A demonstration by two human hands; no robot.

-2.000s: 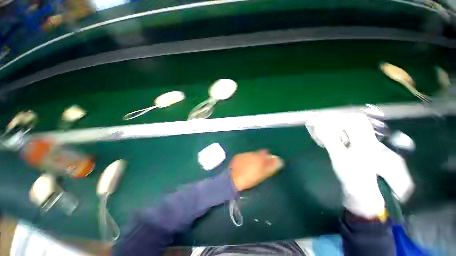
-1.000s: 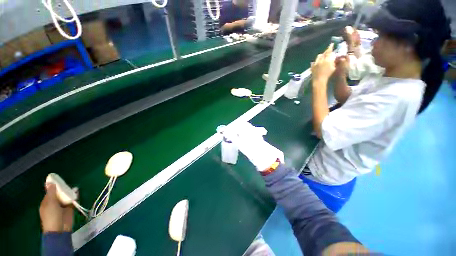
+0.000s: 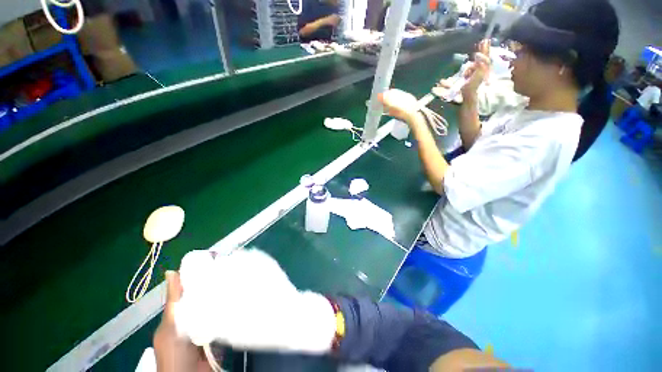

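Note:
My left hand (image 3: 174,336), bare and partly cut off by the bottom edge, is closed around a cream-white device housing. The housing is mostly hidden; its cord loop (image 3: 213,357) hangs below. My right hand (image 3: 250,301), in a white glove, lies over the housing against my left hand. Its fingers blend into the white shape, so its grip and any cloth in it cannot be made out. Another cream-white housing (image 3: 164,224) with a cord loop lies on the green belt.
A translucent bottle (image 3: 317,211) stands by the metal rail (image 3: 265,216). Beside it lie a crumpled wipe (image 3: 358,187) and a white cloth (image 3: 365,217). A metal post (image 3: 385,73) rises from the rail. A person (image 3: 515,174) at right holds a unit (image 3: 401,100).
My right hand has come back from the bottle to my left hand. My left hand has moved right, off the belt side, with the unit. The cloth now shows uncovered; the view has shifted slightly.

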